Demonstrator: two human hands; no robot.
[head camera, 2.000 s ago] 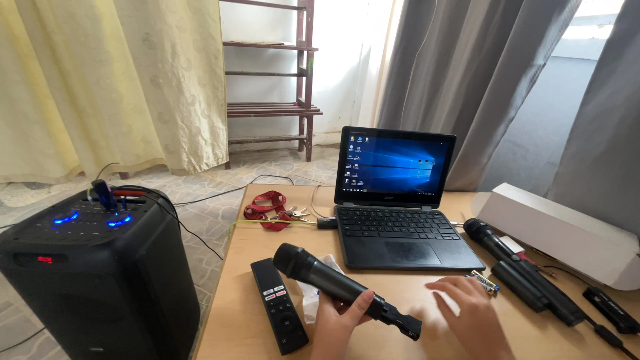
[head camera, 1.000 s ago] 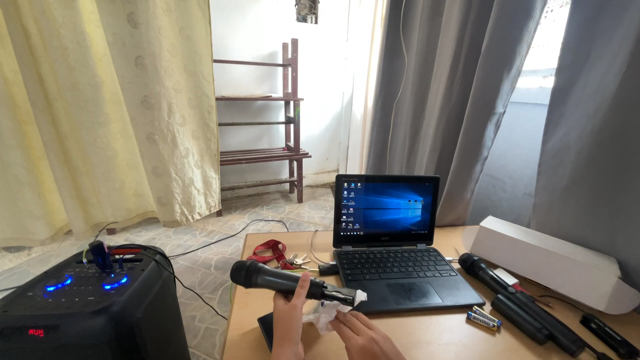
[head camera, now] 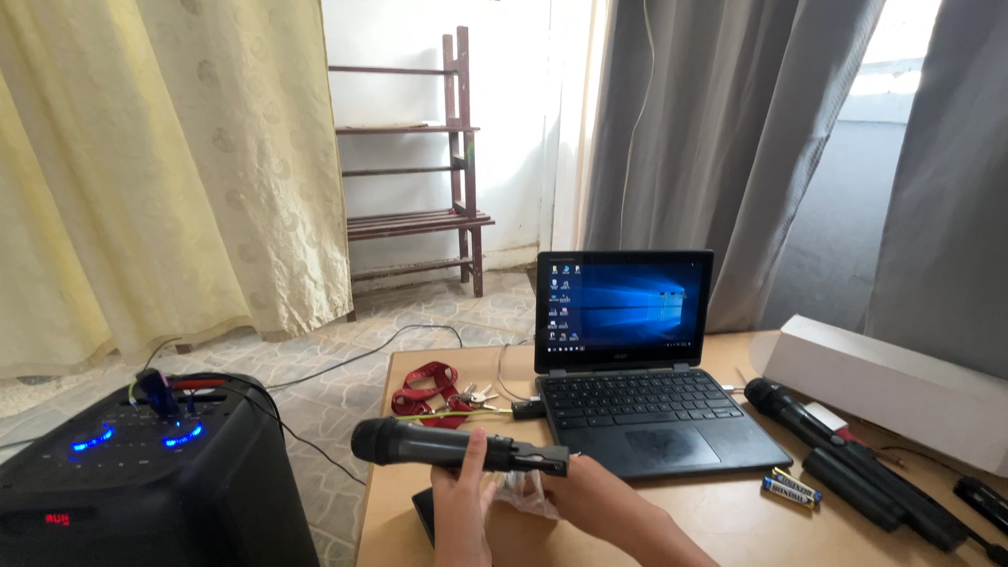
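Note:
My left hand [head camera: 465,492] grips a black wireless microphone [head camera: 441,447] around its body, with the head pointing left and the battery compartment end at the right. Just below that end, my right hand [head camera: 579,488] is at a clear plastic wrapper [head camera: 529,494]; its fingers are partly hidden behind the microphone and wrapper. Two AA batteries [head camera: 790,490] lie on the table right of my right hand. A second black microphone [head camera: 815,425] lies farther right, beside a loose black tube-shaped cover [head camera: 854,488].
An open laptop [head camera: 654,433] stands behind my hands. Keys [head camera: 479,395] on a red lanyard [head camera: 425,386] lie at its left. A white box [head camera: 882,394] is at the right edge. A black speaker [head camera: 150,488] with blue lights stands left of the table [head camera: 709,520]. A remote is partly hidden under my left wrist.
Two seconds ago my right hand was apart from the microphone, nearer the batteries; it moved left to the wrapper. The microphone has gone from slanted to nearly level.

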